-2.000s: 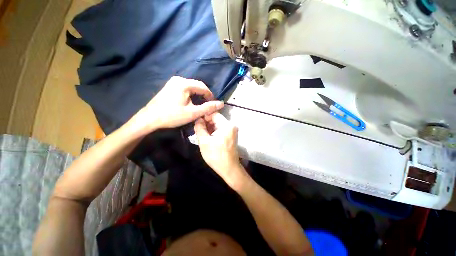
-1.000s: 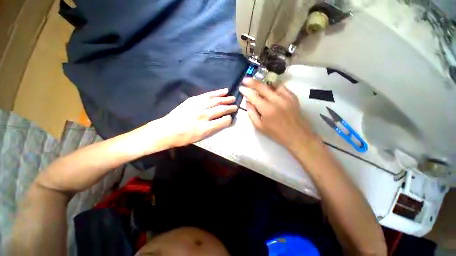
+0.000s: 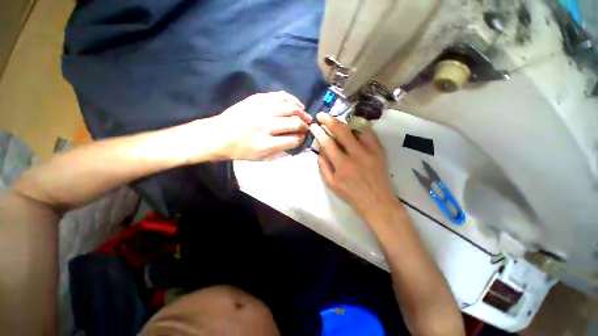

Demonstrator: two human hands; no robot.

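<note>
The large dark navy fabric panel [image 3: 190, 65] lies left of the needle, its right edge reaching the presser foot [image 3: 329, 97] with its bright blue bit. My left hand [image 3: 272, 126] pinches the panel's edge between bent fingers just in front of the foot. My right hand [image 3: 347, 154] lies on the machine bed beside it, fingertips touching the dark cloth edge close to the foot. The fingertips of both hands nearly meet. The cloth under the fingers is partly hidden, and the needle point cannot be made out.
Blue-handled thread snips [image 3: 442, 197] lie right of my right hand, with a black fabric scrap [image 3: 419, 144] above them. The off-white sewing machine arm [image 3: 524, 111] rises at the right. Silver quilted sheeting [image 3: 98, 226] is at the left. A round blue item [image 3: 352, 321] is below.
My left hand has gone from flat on the cloth edge to pinching it. My right hand stays near the foot. The view has shifted, with the machine head now further right.
</note>
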